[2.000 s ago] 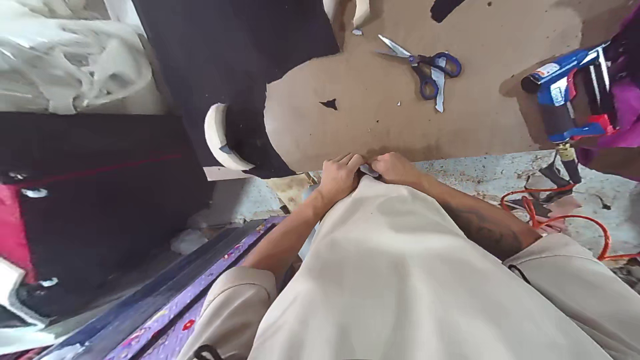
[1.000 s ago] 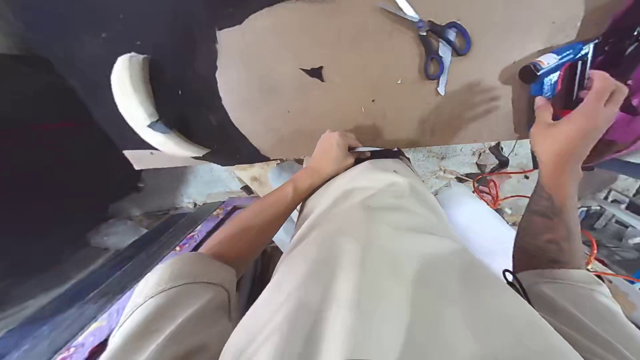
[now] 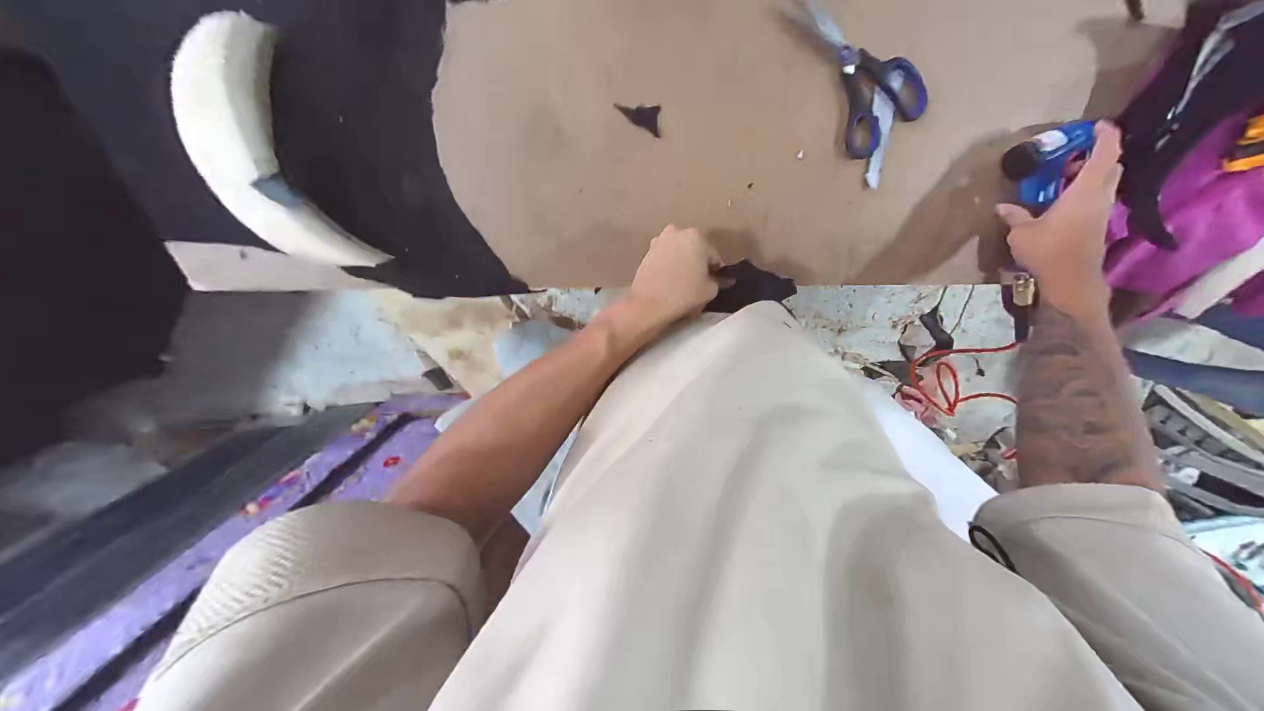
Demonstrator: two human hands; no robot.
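My left hand (image 3: 679,269) is closed on a piece of dark fabric (image 3: 752,286) at the front edge of the brown-topped table (image 3: 553,197). On the right, my right hand (image 3: 1071,212) grips a blue pneumatic staple gun (image 3: 1052,163), held over the table's right part. Blue-handled scissors (image 3: 869,94) lie between the hands, farther back, beside a thin pale strip (image 3: 878,148). A small dark fabric scrap (image 3: 642,118) rests behind my left hand.
A curved cream foam piece (image 3: 232,148) lies on black fabric (image 3: 365,128) at the left. Magenta fabric (image 3: 1200,207) is heaped at the right. A red hose (image 3: 948,380) and scraps lie on the floor below the table. Purple patterned material (image 3: 375,454) is at lower left.
My right hand has left the table's front edge beside my left hand and taken hold of the staple gun, which lay at the right. My left hand remains at the edge.
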